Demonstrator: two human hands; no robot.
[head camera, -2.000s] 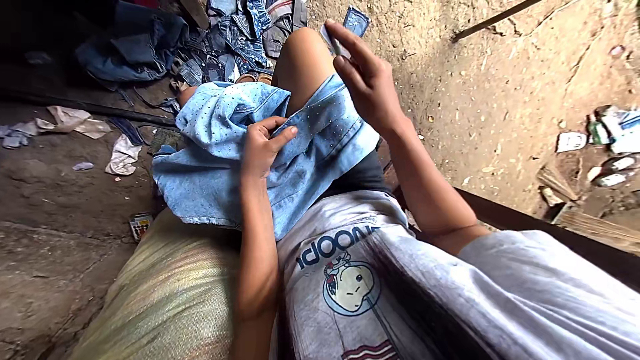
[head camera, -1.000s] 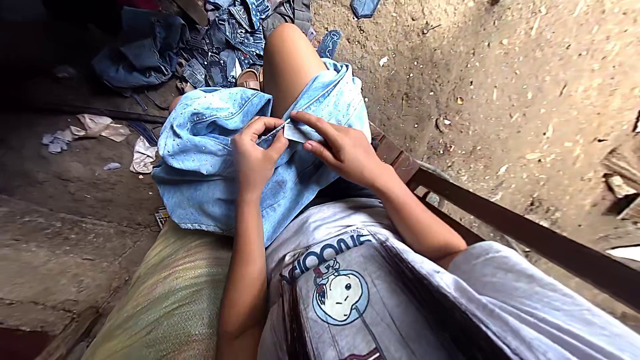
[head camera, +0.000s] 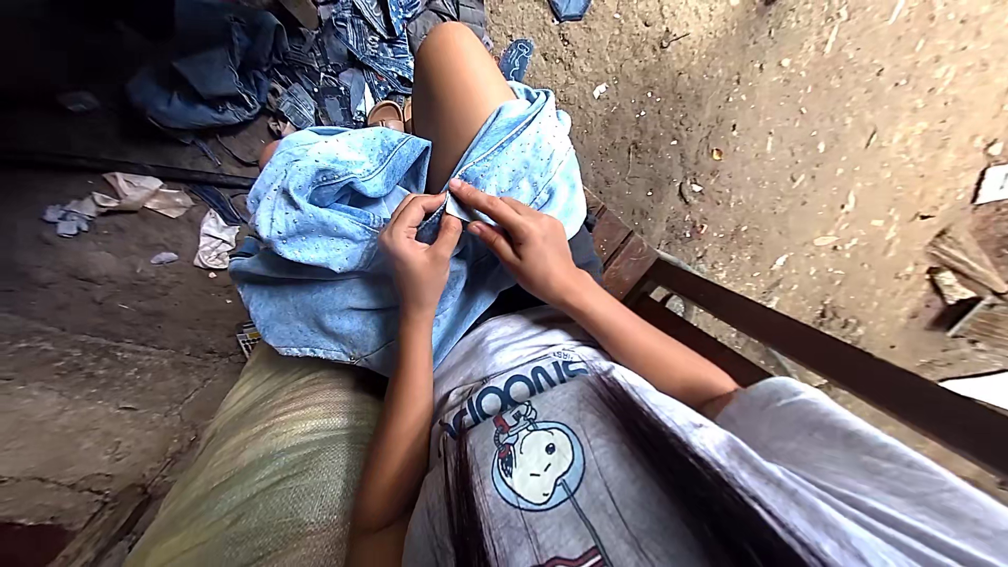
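A light-blue denim garment (head camera: 315, 291) dotted with small studs lies over my lap and thighs. My left hand (head camera: 420, 244) pinches a seam or edge of it between thumb and fingers. Close beside it, my right hand (head camera: 524, 240) has its fingertips at the same edge, where a small pale flap (head camera: 457, 209) shows between the hands. Whether that flap is part of the garment or a separate piece, I cannot tell. Any small tool under the fingers is hidden.
Dark denim pieces (head camera: 213, 71) are heaped on the ground beyond my knees. Cloth scraps (head camera: 216, 240) lie at left. A woven sack (head camera: 276, 441) is against my left side, and a dark wooden rail (head camera: 787, 346) runs along my right over the dirt ground (head camera: 748, 142).
Two seconds ago my right hand was raised above the right knee, away from the seam; it has come down beside my left hand. Both hands have stayed at the denim edge since one second ago.
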